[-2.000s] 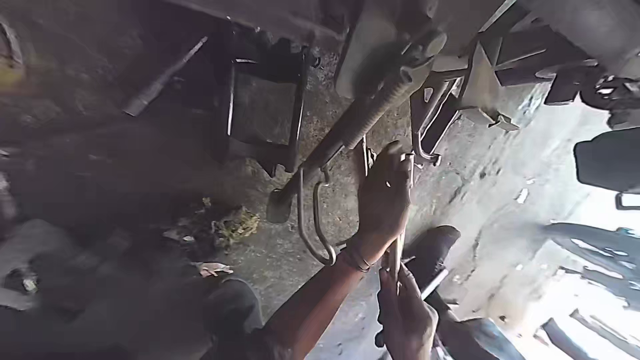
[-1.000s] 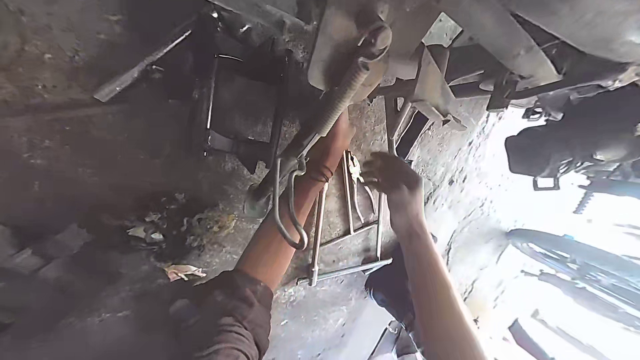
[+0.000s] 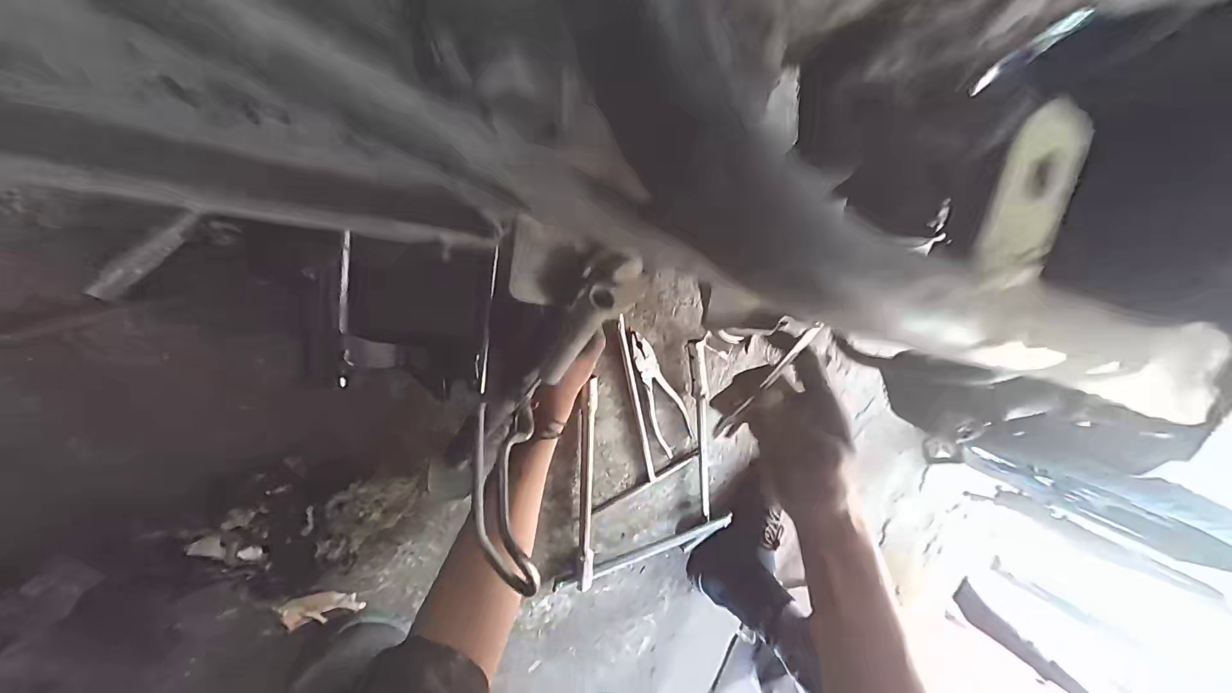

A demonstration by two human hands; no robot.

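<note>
My left forearm reaches up behind a metal stand bracket (image 3: pixel 577 337) under a vehicle frame; the left hand itself is hidden behind that part. My right hand (image 3: pixel 794 423) is raised beside the underside, its fingers closed around a thin metal rod or tool (image 3: pixel 770 380). Between the arms, a pair of pliers (image 3: pixel 647 371) lies on the ground with its handles apart. Near it lie a T-handled wrench (image 3: pixel 587 481) and other metal rods (image 3: pixel 703 433). A bent metal loop (image 3: pixel 481 500) hangs in front of my left forearm.
A thick frame tube (image 3: pixel 731 221) crosses the upper view, low over my hands. A pale bracket with a hole (image 3: pixel 1035 192) stands at the upper right. Scraps and debris (image 3: pixel 318 606) lie at the lower left. A dark shoe (image 3: pixel 741 568) is near my right forearm.
My right hand, seen near the pliers one second ago, is now up by the frame with a thin rod. The view has moved nearer to the vehicle's underside.
</note>
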